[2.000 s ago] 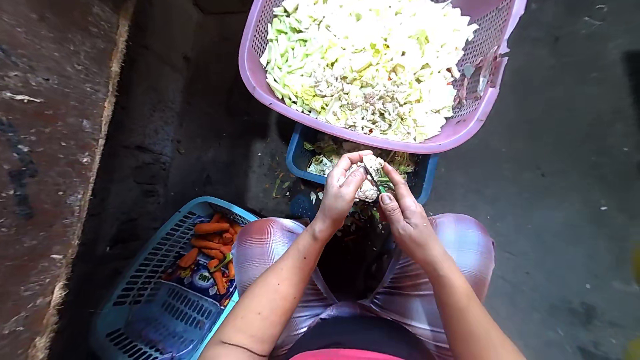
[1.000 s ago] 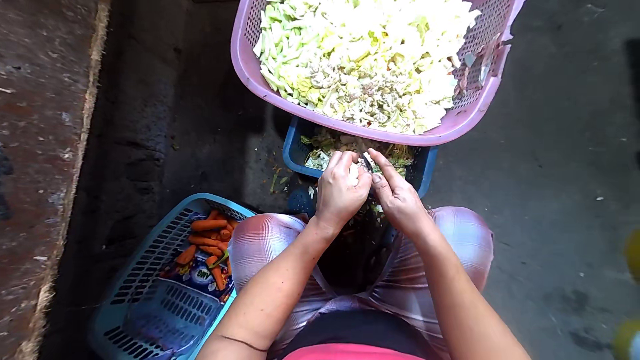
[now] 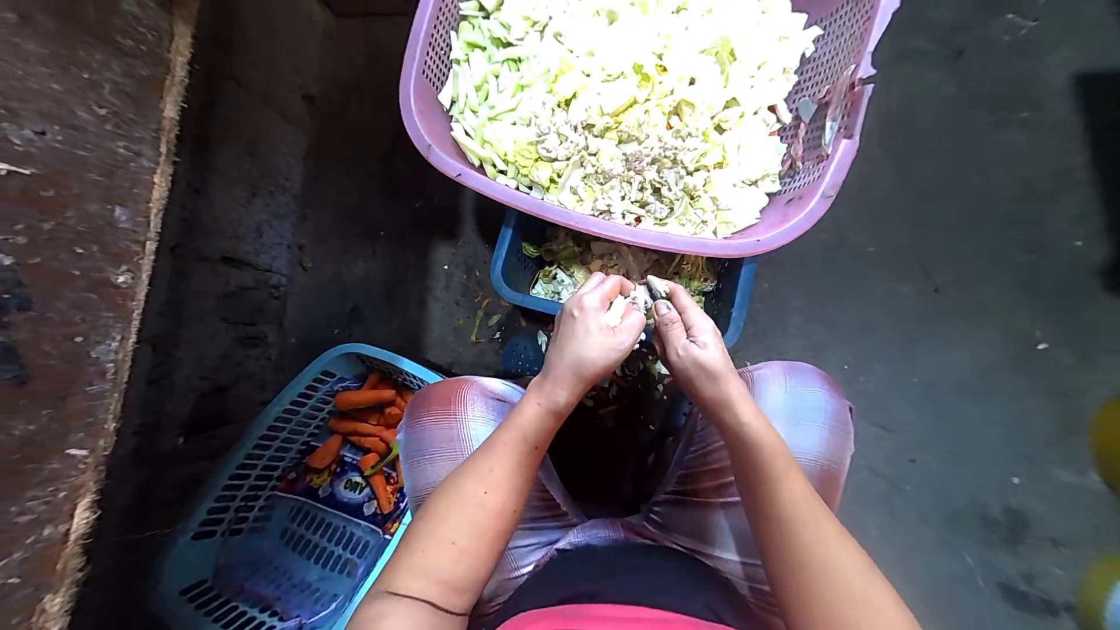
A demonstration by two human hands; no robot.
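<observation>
My left hand [image 3: 593, 337] is closed around pale cauliflower pieces [image 3: 623, 308], knuckles up. Close at its right, my right hand [image 3: 691, 341] pinches a small pale piece [image 3: 658, 285] between thumb and fingers; a small dark edge shows there, too small to identify. Both hands are over the near side of a blue plastic basket [image 3: 744, 302] holding leafy vegetable scraps. Beyond them, a pink plastic basket [image 3: 612, 229] is heaped with chopped pale green and whitish vegetables [image 3: 630, 114], brightly lit.
A light blue plastic basket [image 3: 262, 411] with carrots [image 3: 359, 426] and a printed packet [image 3: 350, 486] stands at the lower left. A worn brown wooden surface [image 3: 79, 219] runs along the left edge. Scraps lie on the grey floor [image 3: 945, 289]. Yellowish round objects [image 3: 1104, 591] show at the right edge.
Two seconds ago a larger cauliflower piece with green parts showed between both hands. Now my left hand has turned and closed more over its pieces, and a small piece shows at my right fingertips.
</observation>
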